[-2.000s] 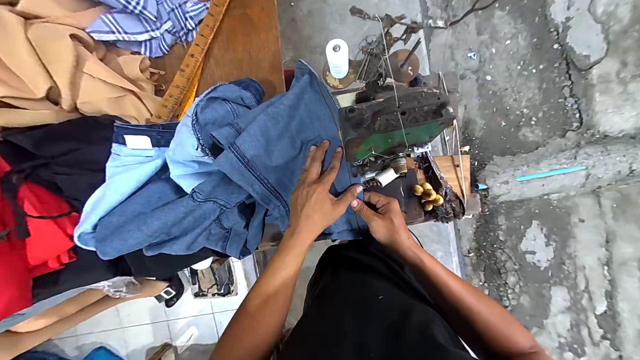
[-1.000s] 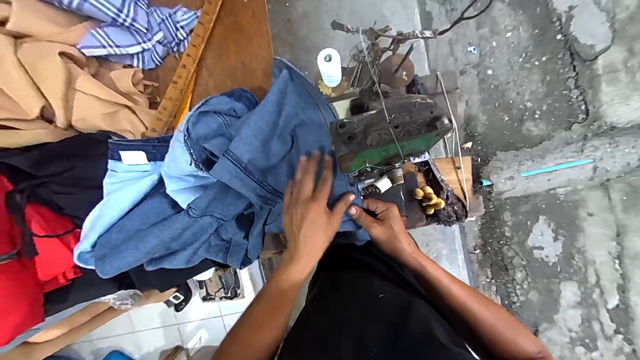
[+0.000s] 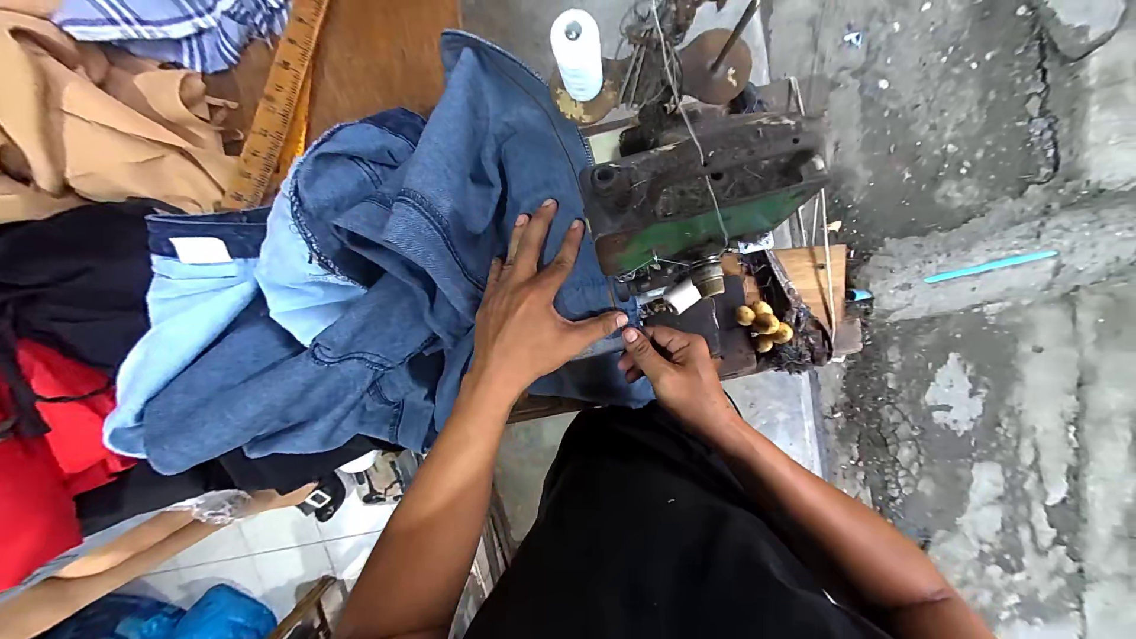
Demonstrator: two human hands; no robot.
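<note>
Blue denim jeans point(image 3: 373, 275) lie bunched across the table, their edge under the needle area of a dark and green sewing machine point(image 3: 701, 195). My left hand point(image 3: 532, 315) rests on the denim with fingers spread, its thumb near the edge by the presser foot. Just right of that thumb, my right hand point(image 3: 679, 368) pinches the denim's edge between thumb and fingers. White thread runs over the machine, and a white thread cone point(image 3: 577, 55) stands behind it. The needle itself is too small to make out.
A yellow ruler point(image 3: 275, 106) lies on the wooden table beside tan cloth point(image 3: 106, 115). Black cloth point(image 3: 71, 284) and red cloth point(image 3: 62, 444) are at the left. Several small round yellowish objects point(image 3: 765, 325) sit right of the machine's needle end.
My left hand has shifted slightly on the denim, its fingers now more spread than one second ago. My right hand stays at the edge by the machine.
</note>
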